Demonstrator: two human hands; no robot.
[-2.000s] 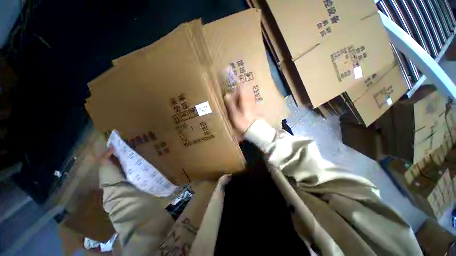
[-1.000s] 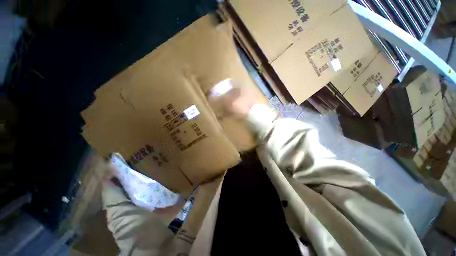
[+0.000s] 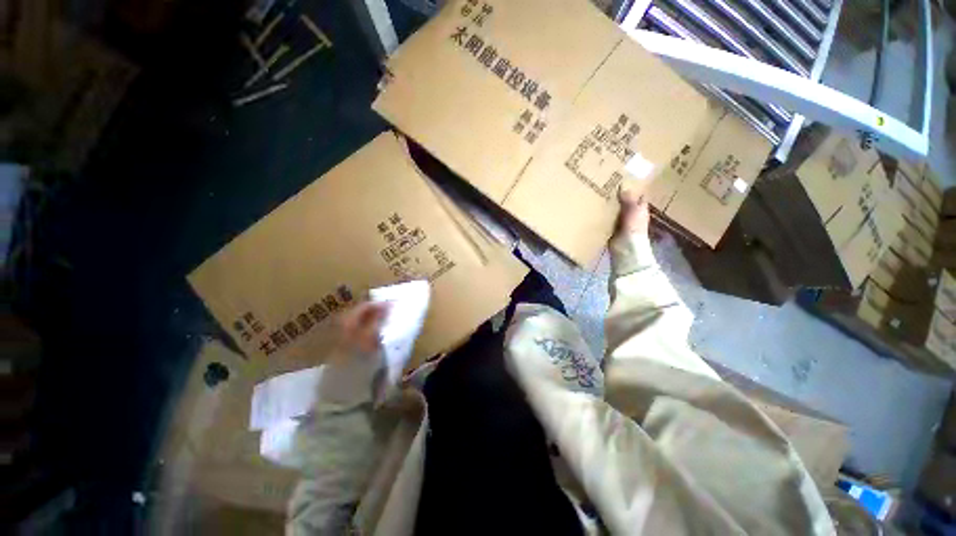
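Observation:
My left hand [image 3: 362, 327], blurred, holds a white label strip [image 3: 404, 314] over a flat printed carton [image 3: 346, 236]. More white paper hangs beside the left sleeve. No white label shows on this carton's visible print. My right hand [image 3: 631, 215] lies at the lower edge of the large carton stack [image 3: 556, 115] on the right, just below a small white label [image 3: 637, 165]. Its fingers are small and partly unclear; whether they grip the edge cannot be told. Another white label [image 3: 740, 186] sits on the carton panel further right.
A white frame [image 3: 839, 99] with parallel metal rollers stands behind the right stack. Printed cartons [image 3: 860, 209] are stacked at the right over a grey floor [image 3: 781, 345]. A dark surface [image 3: 199, 178] lies at the left. A blue and white item [image 3: 868, 498] is at the lower right.
My right hand has moved from the left cartons to the right stack. My left hand has moved right and inward with the strip. The labelled top carton on the left stack is no longer seen there.

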